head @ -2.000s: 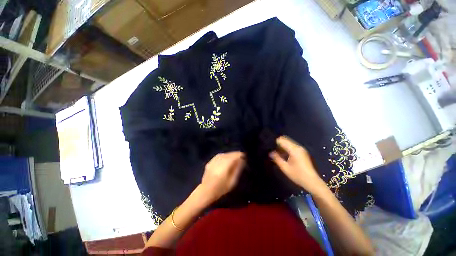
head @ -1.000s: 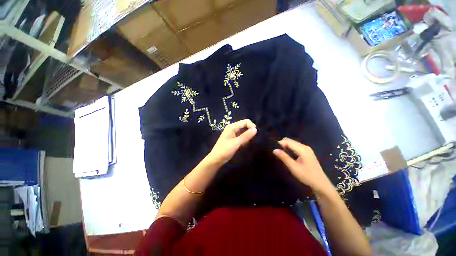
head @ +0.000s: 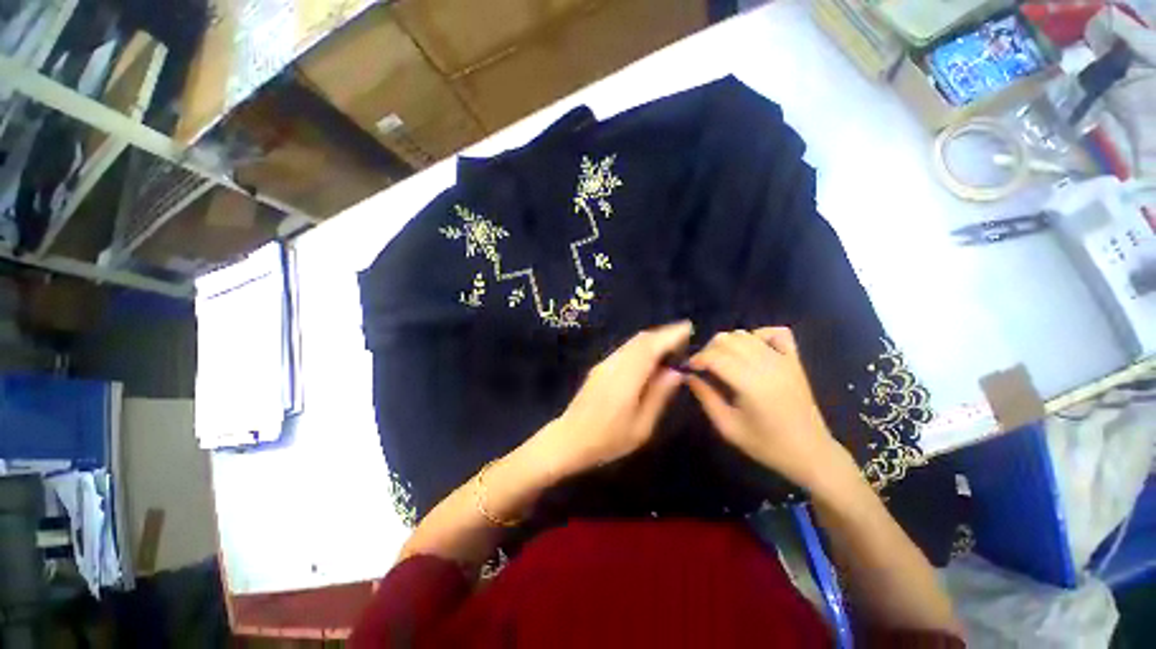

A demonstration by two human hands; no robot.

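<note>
A black long-sleeved garment [head: 507, 393] lies spread on the white table, its neckband towards the far side. Pale gold chest embroidery [head: 558, 311] frames the neck, and a gold scalloped hem border [head: 898, 412] shows at the right. My left hand [head: 628, 391] and my right hand [head: 763, 391] meet over the middle of the garment, just below the chest embroidery. Their fingertips are pinched close together on a small dark bit of the cloth. Whether a thread or a small tool is also between the fingers cannot be told.
Clipboards with papers [head: 244, 349] lie at the table's left. A tape roll [head: 979, 160], dark-handled snips [head: 1001, 230] and a white device [head: 1109, 247] lie at the right. A blue crate [head: 1001, 501] is below the right edge, a red crate [head: 298, 609] below the left. Cardboard boxes [head: 380, 95] stand behind.
The hands were apart one second ago; they have come together at the fingertips. My left hand moved right and slightly down. The garment lies much as before.
</note>
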